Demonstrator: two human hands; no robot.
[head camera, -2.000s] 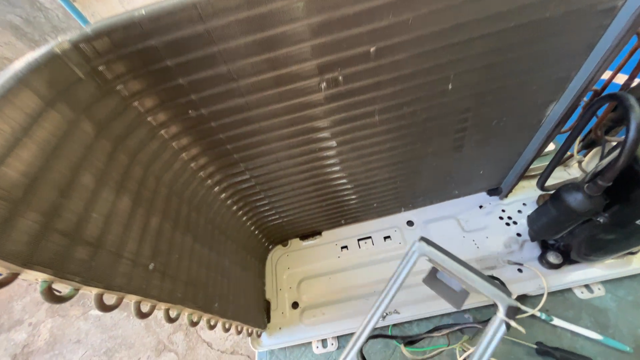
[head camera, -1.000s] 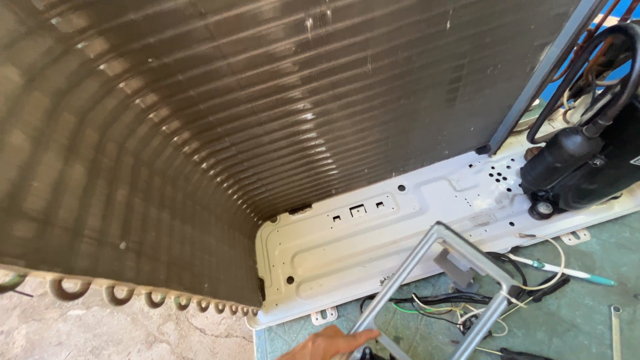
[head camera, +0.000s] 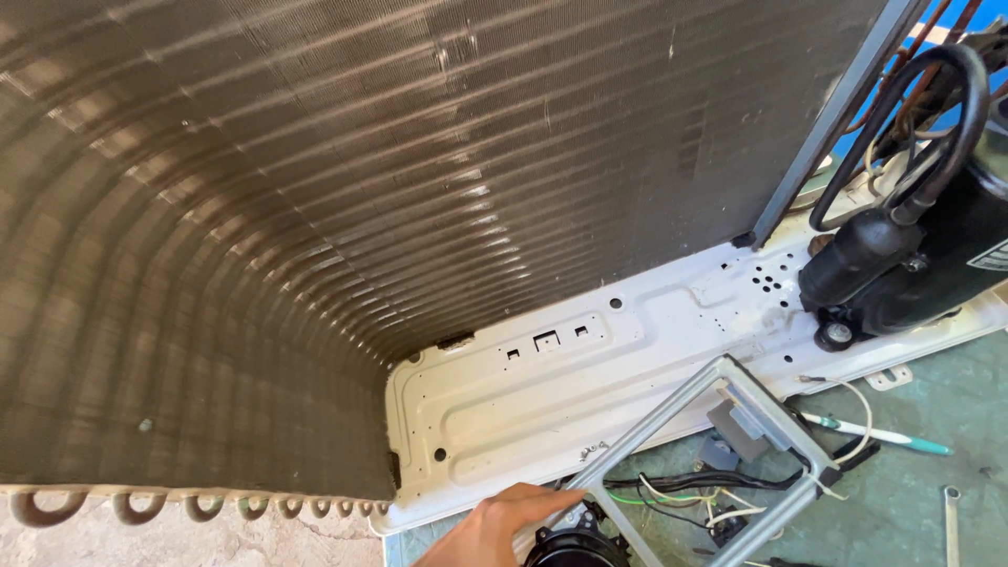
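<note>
At the bottom middle, my left hand (head camera: 500, 526) touches the left side of a grey metal bracket frame (head camera: 657, 417); whether its fingers close around the bar is hard to tell. A black round fan motor (head camera: 579, 547) shows beside the fingers, with wires (head camera: 693, 480) behind the frame. The bracket stands tilted before the white metal base pan (head camera: 504, 409) of an air conditioner's outdoor unit. A bent finned condenser coil (head camera: 441, 181) rises from the pan. Small screws (head camera: 592, 451) lie on the pan's front edge. My right hand is out of view.
A black compressor (head camera: 913, 260) with its accumulator and hose stands at the pan's right end, near copper pipes. On the green surface (head camera: 906, 504) lie a white and teal toothbrush (head camera: 882, 433) and a wrench (head camera: 951, 524). Bare copper U-bends (head camera: 47, 508) stick out at the coil's lower left edge.
My left hand, not visible two seconds ago, came into view at the bottom by one second ago and is now larger in view at the bracket. The black motor shows more beside it.
</note>
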